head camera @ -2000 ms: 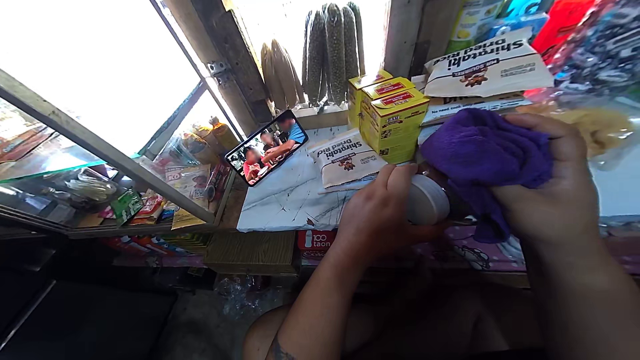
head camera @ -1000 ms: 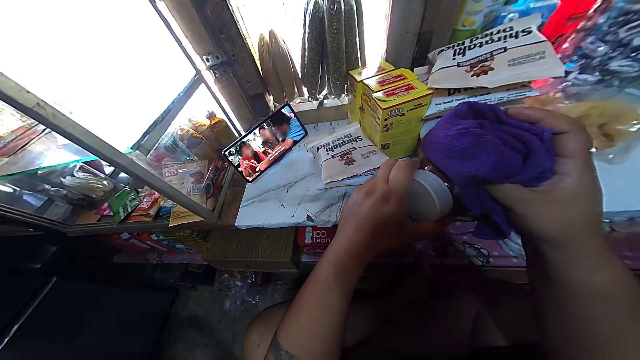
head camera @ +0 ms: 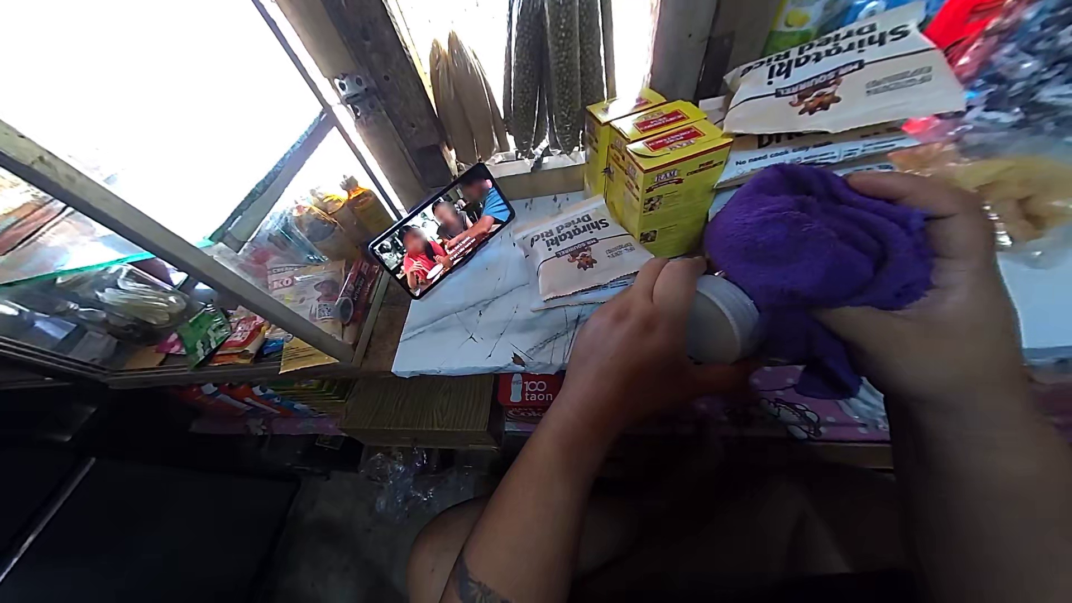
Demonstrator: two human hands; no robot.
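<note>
My left hand (head camera: 641,343) grips a round container with a pale lid (head camera: 722,318), tilted so that the lid faces my lower left. My right hand (head camera: 938,276) holds a bunched purple cloth (head camera: 821,239) against the far side of the container, which the cloth mostly hides. Just beyond my left hand lies a small cream packet of dried rice (head camera: 582,251) on the marble-patterned counter (head camera: 469,327). Yellow cartons (head camera: 670,176) stand behind that packet, close to the cloth.
A phone (head camera: 442,230) showing a picture leans at the counter's left. Larger rice packets (head camera: 846,75) lie behind the cloth. At left is a glass-sided case (head camera: 167,276) with packaged goods. Clear plastic bags (head camera: 1022,184) are at right; a wood-patterned box (head camera: 419,406) sits below the counter.
</note>
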